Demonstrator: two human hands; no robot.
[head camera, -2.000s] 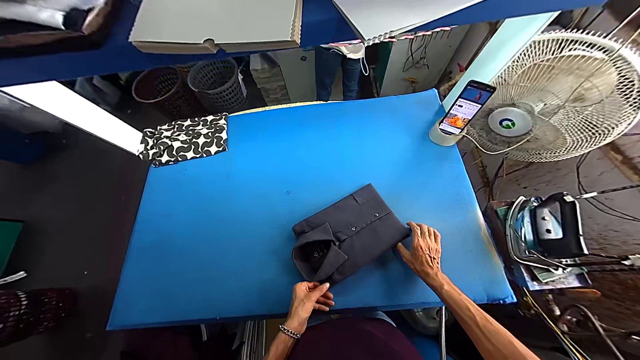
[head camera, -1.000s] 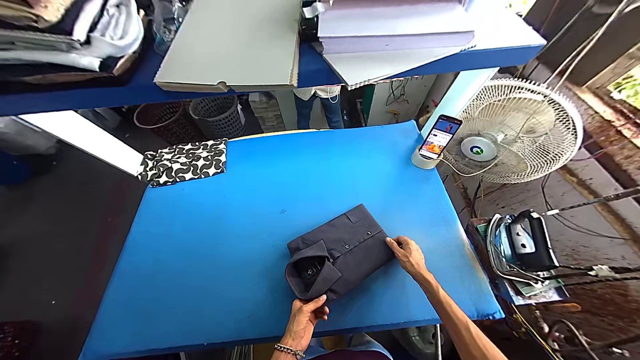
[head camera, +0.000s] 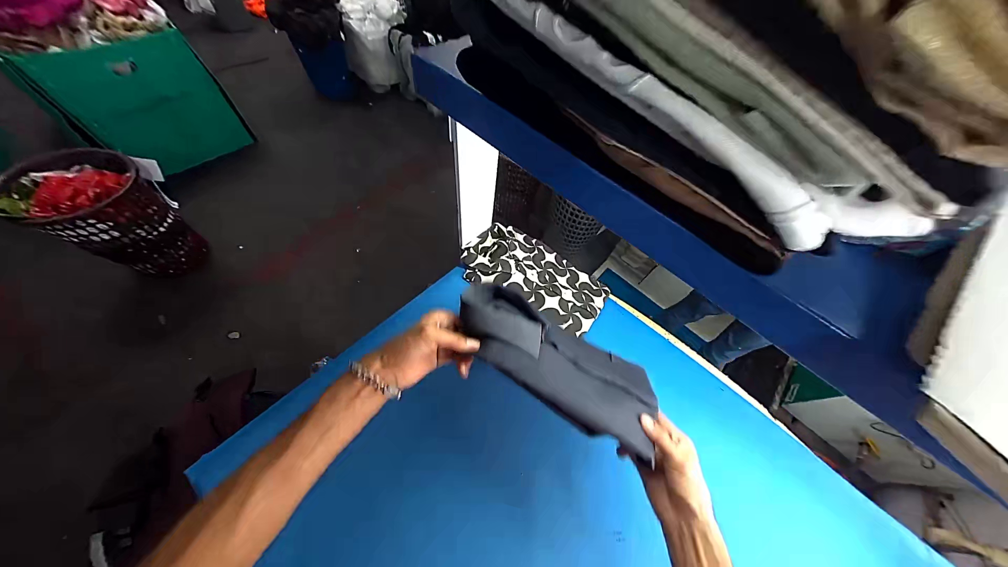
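Observation:
A folded dark grey collared shirt (head camera: 563, 370) is held up over the blue table (head camera: 472, 488), tilted, with its collar end at the upper left. My left hand (head camera: 429, 346), with a bracelet at the wrist, grips the collar end. The opposite end is pinched by my right hand (head camera: 669, 461), its thumb on top and its other fingers mostly hidden beneath. Just behind the collar, a black-and-white patterned cloth (head camera: 535, 276) lies over the far corner of the table; the shirt covers a little of it.
A blue shelf (head camera: 677, 260) with stacked folded garments (head camera: 669, 118) overhangs the table's far side. On the floor at left stand a perforated basket (head camera: 118, 213) holding red items and a green bin (head camera: 150, 102). Part of a person's legs (head camera: 717, 327) shows beyond the shelf.
The folded shirt was lying on the table and is now lifted in both hands, beside the patterned cloth. The view has swung strongly left.

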